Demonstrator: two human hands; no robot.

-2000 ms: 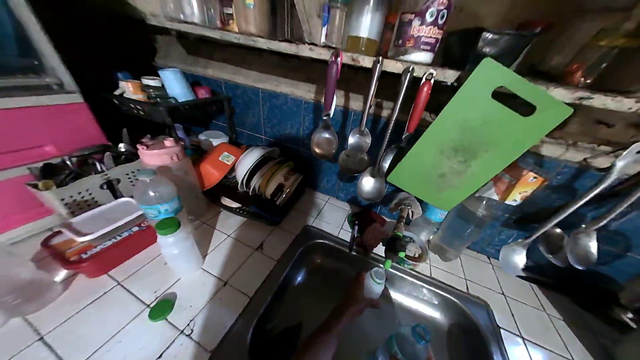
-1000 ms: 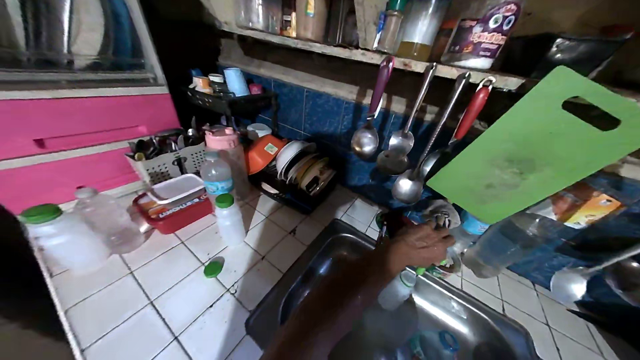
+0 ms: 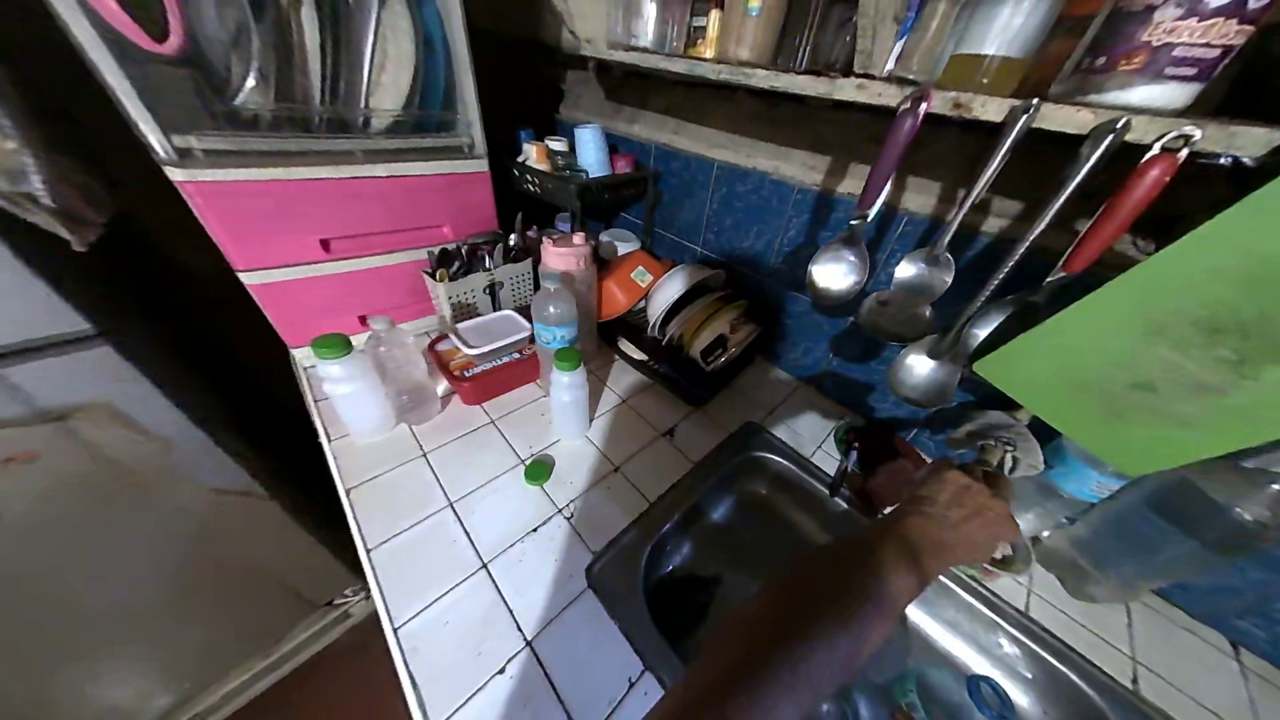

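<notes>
My left hand [image 3: 960,518] reaches across the steel sink [image 3: 665,530], its fingers curled around the faucet [image 3: 992,458] at the back edge. The forearm hides part of the basin. My right hand is out of sight. A small white bottle with a green cap [image 3: 570,400] stands upright on the tiled counter left of the sink. Near it a loose green cap [image 3: 538,470] lies on the tiles. Farther left stands a larger white bottle with a green lid [image 3: 352,390], beside a clear plastic bottle [image 3: 402,372]. Plastic items with blue rings [image 3: 988,697] lie in the sink.
A red plastic tub [image 3: 485,378], a labelled water bottle [image 3: 555,318], a pink-lidded jug [image 3: 570,265] and a dish rack [image 3: 665,365] line the back. Ladles [image 3: 925,370] and a green cutting board [image 3: 1140,350] hang above. Clear bottles [image 3: 1150,535] are right of the faucet.
My left hand has moved from a small white bottle over the sink up to the faucet. The white bottle under the hand one second ago is no longer visible. The view has swung left.
</notes>
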